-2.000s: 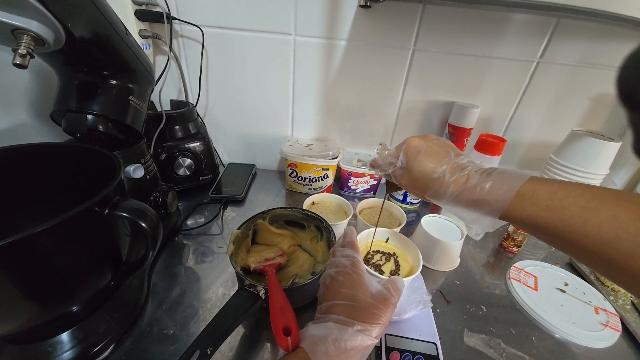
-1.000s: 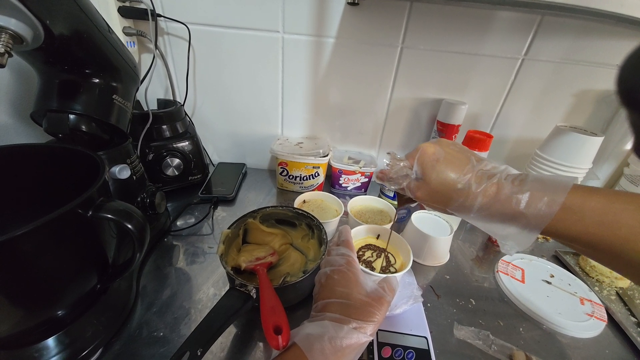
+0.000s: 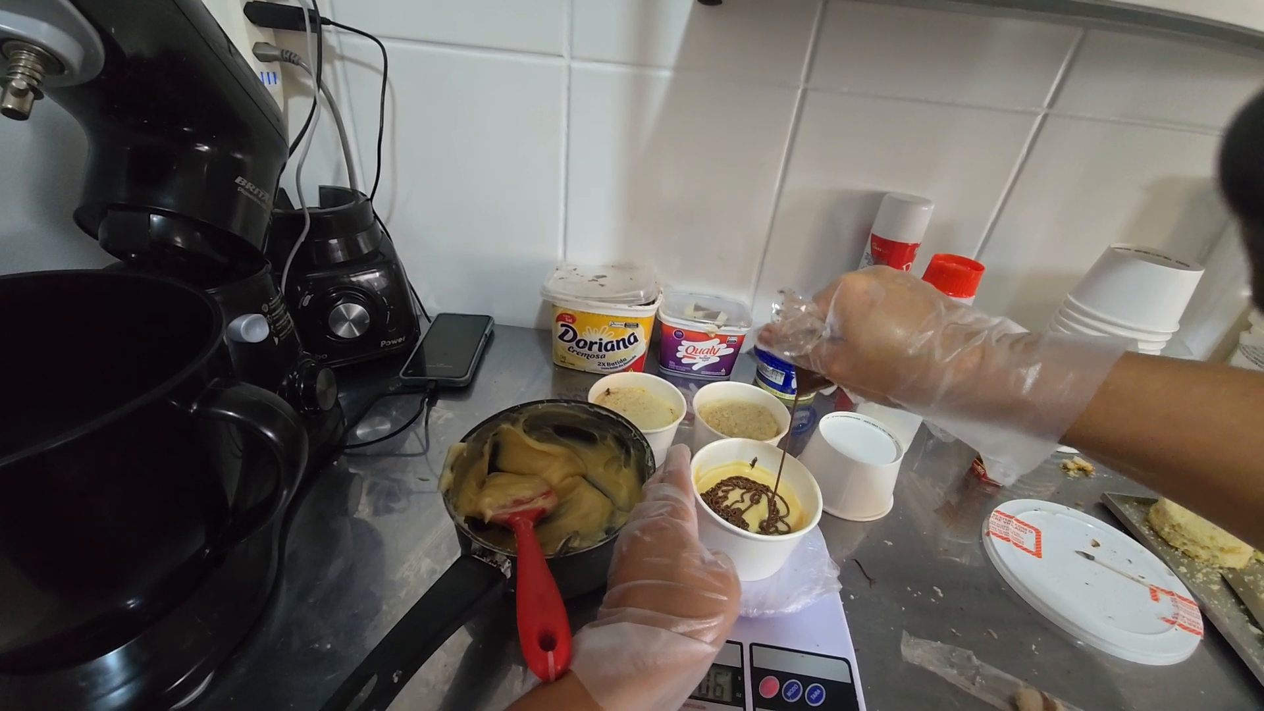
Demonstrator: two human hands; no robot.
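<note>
A white paper cup (image 3: 758,553) of yellow cream stands on a plastic-covered digital kitchen scale (image 3: 825,632). My left hand (image 3: 671,563), in a clear plastic glove, rests against the cup's left side. Above and to the right, my gloved right hand (image 3: 859,331) is closed on a clear plastic piping bag (image 3: 790,321), mostly hidden by the fingers. A thin dark brown strand falls from it onto the cream, where dark squiggles lie. Behind are two paper cups (image 3: 657,434) (image 3: 736,420) with pale beige filling. A dark saucepan (image 3: 484,553) holds beige cream and a red spatula (image 3: 540,602).
A black stand mixer (image 3: 99,425), a blender base (image 3: 346,306) and a phone (image 3: 449,348) stand left. Margarine tubs (image 3: 602,336) are by the wall. An upturned cup (image 3: 854,464), stacked cups (image 3: 1136,291), a white lid (image 3: 1086,583) and a tray with cake (image 3: 1136,513) are right.
More dark brown strands lie on the cream in the cup than two seconds ago. My left hand has stayed beside the cup, and my right hand is still above it.
</note>
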